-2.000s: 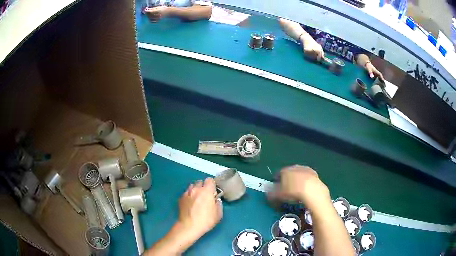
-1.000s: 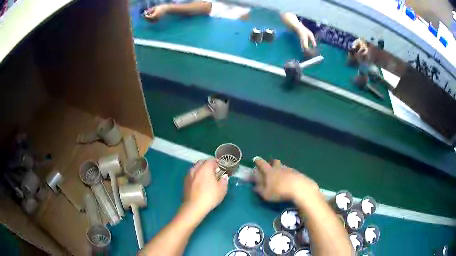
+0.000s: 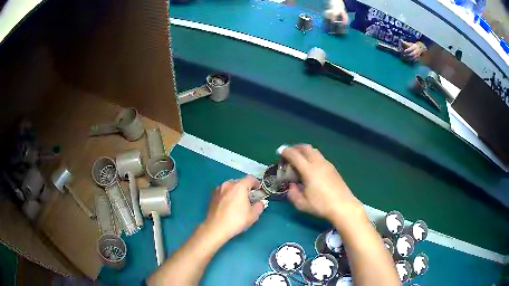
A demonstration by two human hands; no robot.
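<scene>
A grey-beige handled housing is held over the pale strip, its round barrel opening facing up. My left hand is closed around its handle, which mostly hides behind the fingers. My right hand is at the barrel's right side, its fingers at the opening around a small grey part that is partly hidden; what it is I cannot tell. Short grey motor units with white centres stand in a cluster at the lower right, partly behind my right forearm.
An open cardboard carton is at left, with loose handled housings in and beside it. One assembly lies on the dark green belt. Across the belt are another person's hands, a housing and other parts.
My right hand has moved onto the barrel that my left hand holds. The assembly on the belt has shifted up and left in view. The far hands and parts have moved.
</scene>
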